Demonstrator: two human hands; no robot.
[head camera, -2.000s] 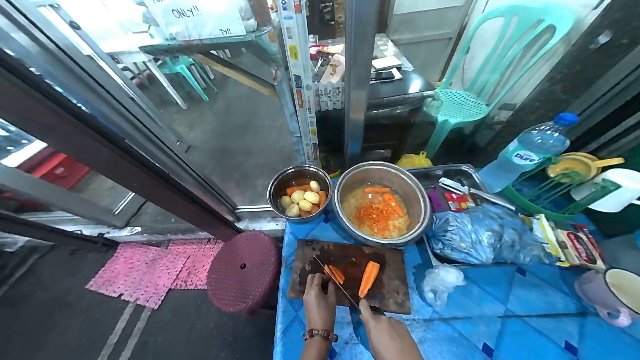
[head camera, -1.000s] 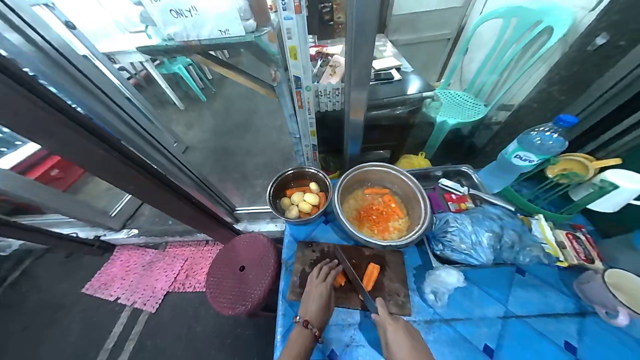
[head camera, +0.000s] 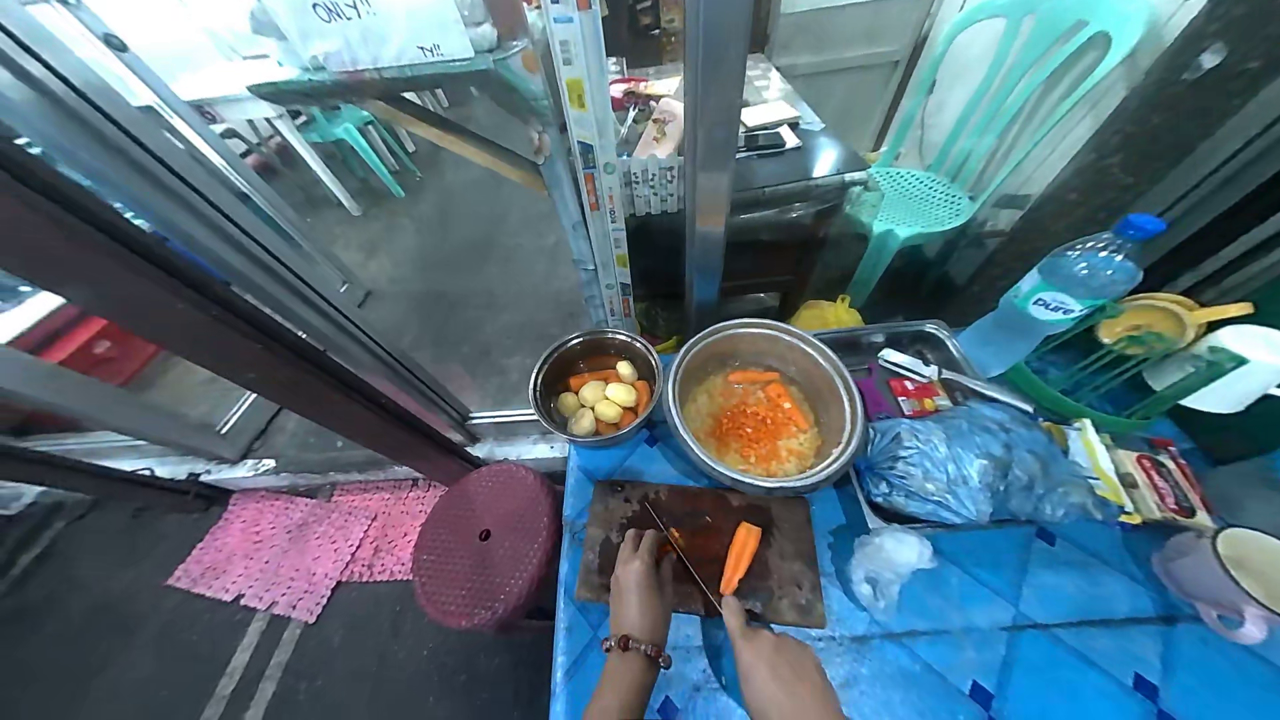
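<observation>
A dark wooden cutting board (head camera: 790, 575) lies near the table's left edge. My right hand (head camera: 775, 660) grips a kitchen knife (head camera: 690, 565), its blade slanting up and left across the board. Just left of the blade, my left hand (head camera: 640, 590), with a beaded bracelet at the wrist, rests fingertips on the board by small orange carrot pieces (head camera: 675, 538), partly hidden. A longer carrot piece (head camera: 741, 557) lies right of the knife. Behind the board, a large metal pot (head camera: 850, 420) holds chopped and larger carrot pieces; a smaller pot (head camera: 536, 400) holds peeled potatoes and carrots.
Right of the large pot, a metal tray (head camera: 880, 335) bears a blue plastic bag (head camera: 960, 465) and packets. A clear plastic bag (head camera: 888, 565), a water bottle (head camera: 1065, 290), a green basket (head camera: 1080, 405) and a mug (head camera: 1215, 580) stand or lie farther right. A maroon stool (head camera: 487, 560) is at the left.
The knife has come down from above the board to beside my left fingertips. Fewer carrot pieces show at the blade's right, where two lay side by side two seconds ago.
</observation>
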